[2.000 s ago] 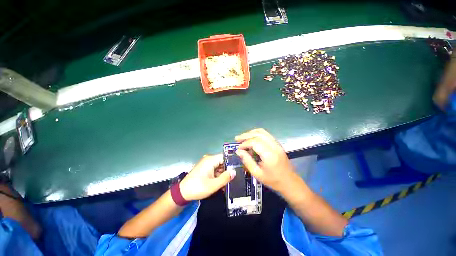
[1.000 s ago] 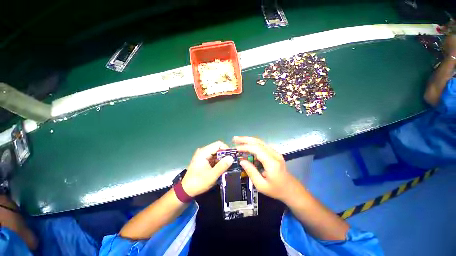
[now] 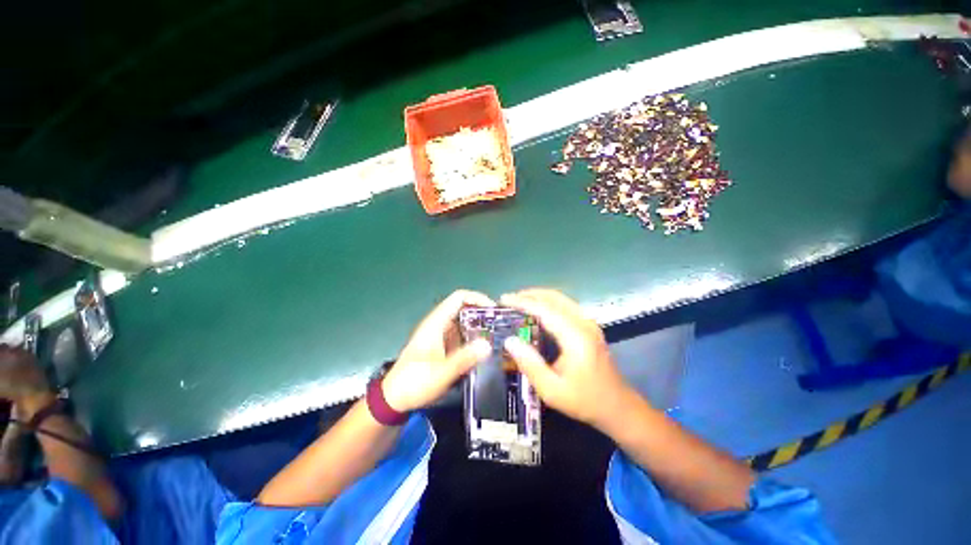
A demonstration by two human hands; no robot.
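A phone unit (image 3: 494, 399) lies upright in my view between my hands, over my lap at the bench's near edge. Its middle is black and its top end shows a purple-blue strip with a small green patch. My left hand (image 3: 434, 362) holds its upper left side, thumb on the top end. My right hand (image 3: 570, 362) holds its upper right side, thumb also on the top end. The fingers behind the unit are hidden. No separate small part can be made out under the thumbs.
An orange-red bin (image 3: 460, 149) holds pale pieces. A pile of small dark, glinting components (image 3: 652, 165) lies right of it on the green bench (image 3: 319, 309). Phone units lie on the belt beyond the white strip (image 3: 692, 64) and at left. Co-workers' arms show at both sides.
Both thumbs now press on the top end of the phone unit, which lies flatter and straighter than a second ago. The view has tilted slightly. A co-worker's hand has appeared at left.
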